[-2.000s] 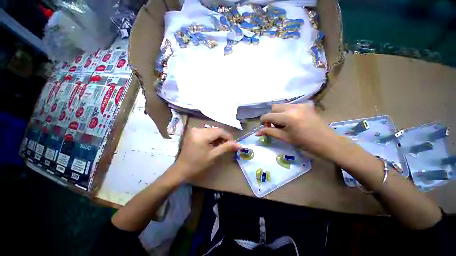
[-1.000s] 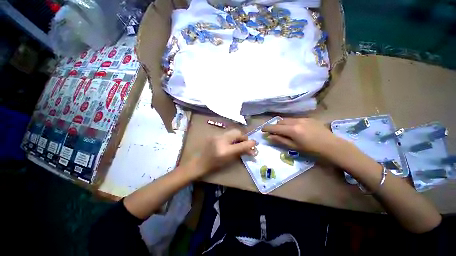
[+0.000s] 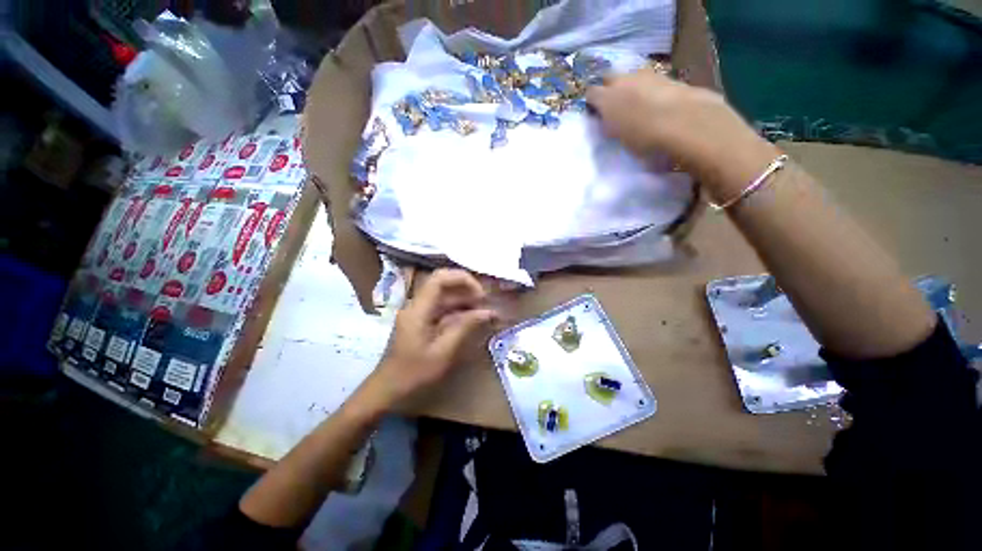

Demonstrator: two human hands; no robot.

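The white post plate [image 3: 574,414] lies on the bench with four posts, each with yellow around its base. Two posts show dark blue ends and the two upper ones look paler. My left hand [image 3: 429,328] is just left of the plate, fingers curled with thumb and index close together; whether it holds a small part cannot be told. My right hand [image 3: 657,108] reaches into the open carton [image 3: 334,183] at the right of the heap of blue-and-gold parts [image 3: 528,86]. Its fingertips are blurred against the parts, so its grip cannot be told. White liner [image 3: 474,183] lies under the parts.
A plate with taller posts [image 3: 754,371] lies at the right, partly hidden by my right arm. Another is mostly hidden beyond it. Printed cartons [image 3: 178,248] and a white board [image 3: 296,334] are at left. Clear plastic bags [image 3: 183,86] are upper left. Cardboard [image 3: 689,366] covers the bench.
My right hand has moved from the plate up into the carton. My left hand has moved off the plate to its left. The plate is uncovered and appears slightly lower in view.
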